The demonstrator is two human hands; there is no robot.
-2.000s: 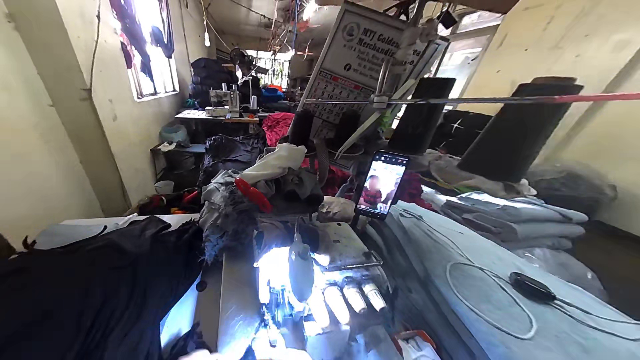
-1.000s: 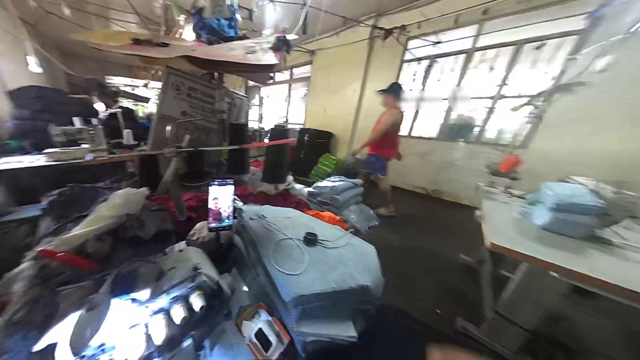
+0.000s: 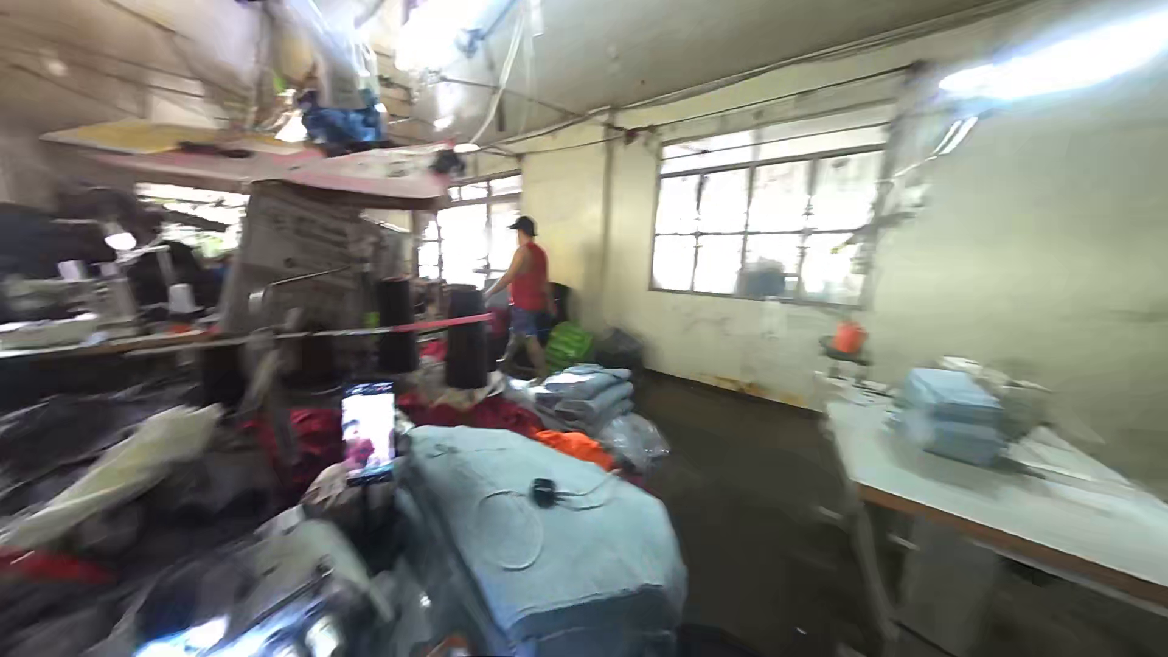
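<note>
Neither my left hand nor my right hand shows in the head view. At the lower left, partly cut off and blurred, a lit sewing machine [image 3: 265, 630] stands low in the picture. Just behind it a smartphone [image 3: 369, 431] is held upright with its screen on. To its right lies a large stack of light blue fabric [image 3: 584, 557], with a looped cable and a small black device [image 3: 544, 493] on top. Dark thread cones [image 3: 466, 338] rise behind the phone.
A person in a red sleeveless top [image 3: 529, 278] is near the far wall. Folded fabric bundles [image 3: 584, 397] and a plastic bag [image 3: 634, 443] sit beyond the blue stack. On the right, a white-topped table [image 3: 985, 511] holds a blue fabric pile [image 3: 949, 415]. Garments are heaped at left.
The view has swung far to the right and up since the first frame. The person in red, seen one second ago nearer the large window, is now farther left by the thread cones.
</note>
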